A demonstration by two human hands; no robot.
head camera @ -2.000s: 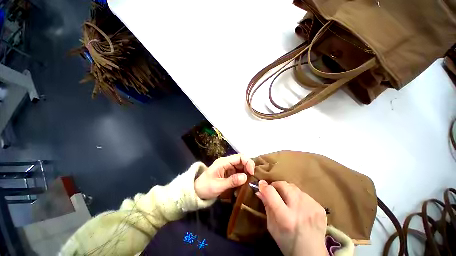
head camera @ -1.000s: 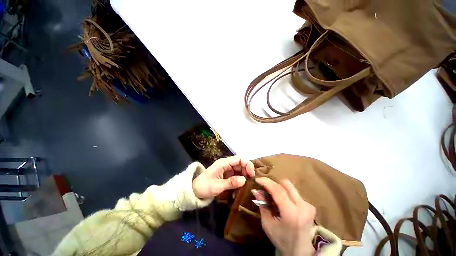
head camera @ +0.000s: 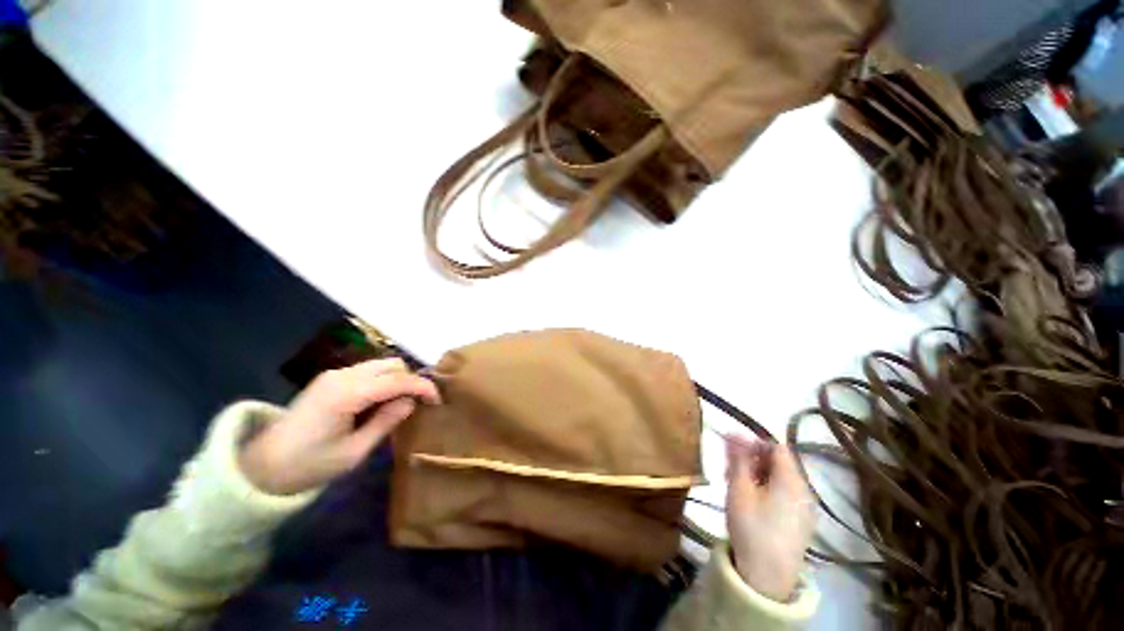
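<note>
A brown bag lies across my lap and the table edge, with a pale tan strip running across its lower part. My left hand pinches the bag's upper left corner between thumb and fingers. My right hand is off the bag's right side, blurred, with fingers raised and curled. A faint thin line shows by its fingertips, but I cannot tell what it is or whether the hand holds the snips. Dark straps show behind the bag's right edge.
A stack of brown bags with hanging handles lies ahead on the white table. A large tangle of brown straps fills the right side. A dark scrap bin is by the table edge; a strip bundle is far left.
The view has swung right. My right hand has moved away from my left, to the bag's right side. The bag is spread flatter and its tan strip now shows. The silvery snips no longer show clearly.
</note>
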